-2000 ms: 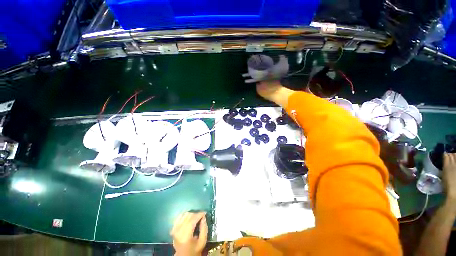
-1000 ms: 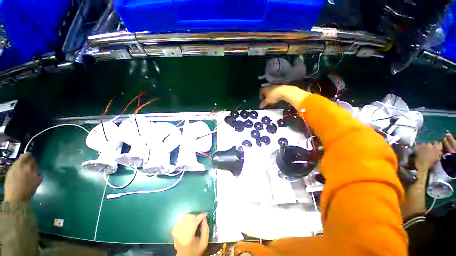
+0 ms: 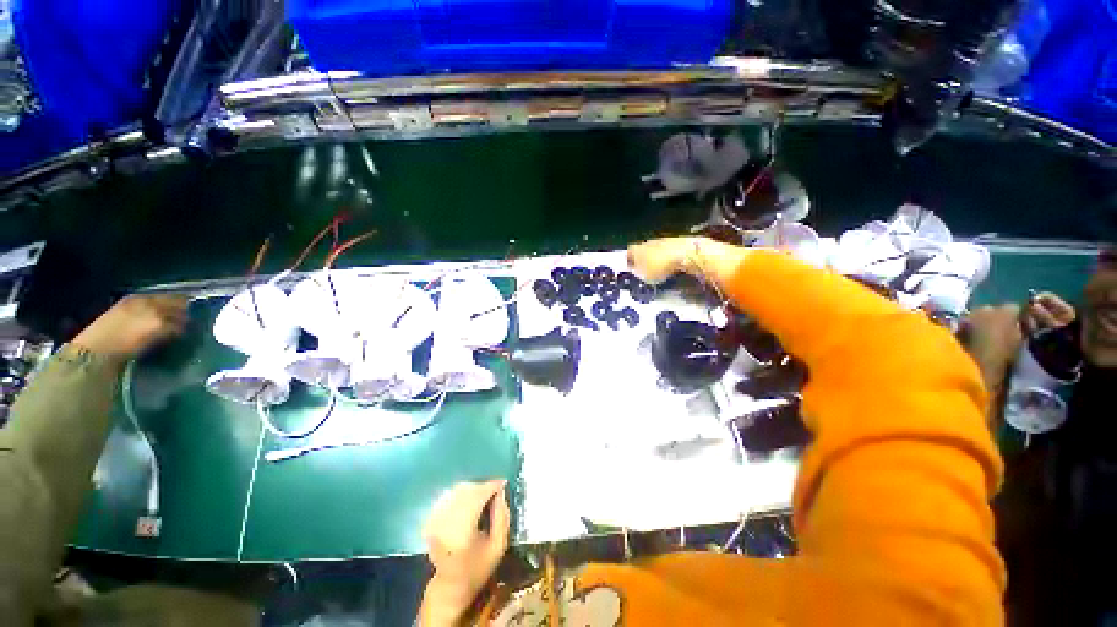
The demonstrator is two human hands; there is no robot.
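Note:
My right hand [image 3: 677, 259], at the end of an orange sleeve, reaches over the back edge of the white sheet [image 3: 613, 478], beside a cluster of small black rings [image 3: 588, 292]. Its fingertips point left; whether they grip anything is unclear. My left hand [image 3: 466, 539] rests at the bench's front edge with fingers curled, with nothing seen in it. A black housing [image 3: 548, 358] lies on its side on the sheet. Another black housing [image 3: 692, 353] sits right of it. Several white housings [image 3: 459, 325] with red lead wires stand on the green bench at left.
More white housings [image 3: 943, 263] are grouped at right; one white housing [image 3: 698, 163] lies at the back. Another person's hand [image 3: 141, 325] is over the bench at left, and others' hands [image 3: 1041, 321] work at right. Blue bins [image 3: 515, 31] sit above the metal rail [image 3: 490, 96].
My right hand has come back from the rear white housing towards the black rings. My left hand has stayed. The person's hand at left has come in and moved forward over the bench.

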